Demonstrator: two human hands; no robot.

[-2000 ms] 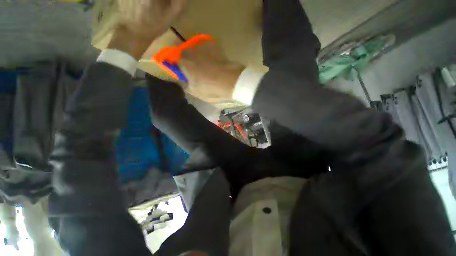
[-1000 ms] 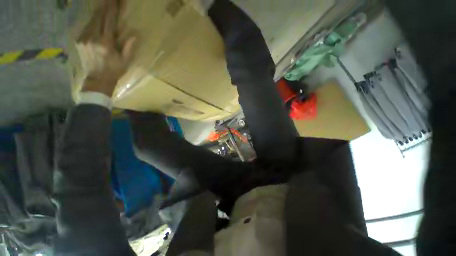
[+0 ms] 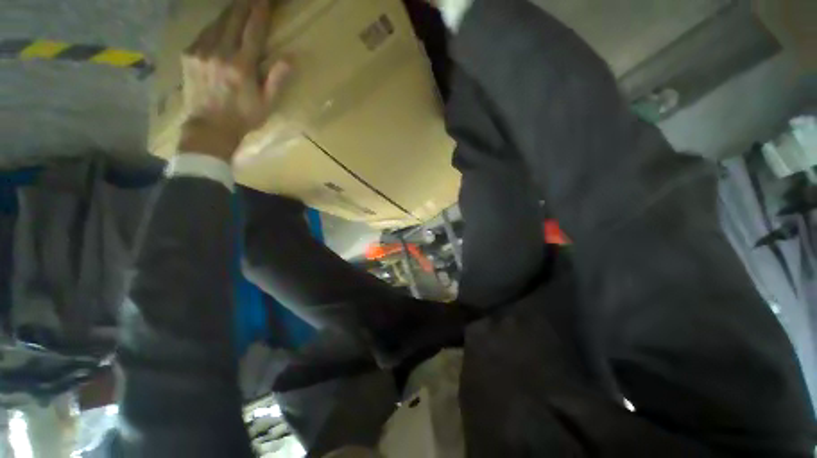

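A brown cardboard carton with dark printing lies at the top centre, between my legs. Its top face shows a dark, narrow seam line. My left hand lies flat on the carton's left part, thumb spread from the fingers, holding nothing. My right arm reaches up past the carton's right side; its white cuff is at the top edge and the hand is cut off. No tape gun can be made out.
Yellow-and-black floor tape is at the upper left. Grey garments hang at left beside something blue. Pale garments hang at right. Red-orange items lie below the carton; another red piece shows beside my right sleeve.
Two seconds ago my right hand held the orange and blue tape gun over the carton. One second ago that hand was out of sight. Now its sleeve reaches to the top edge. My left hand stays on the carton.
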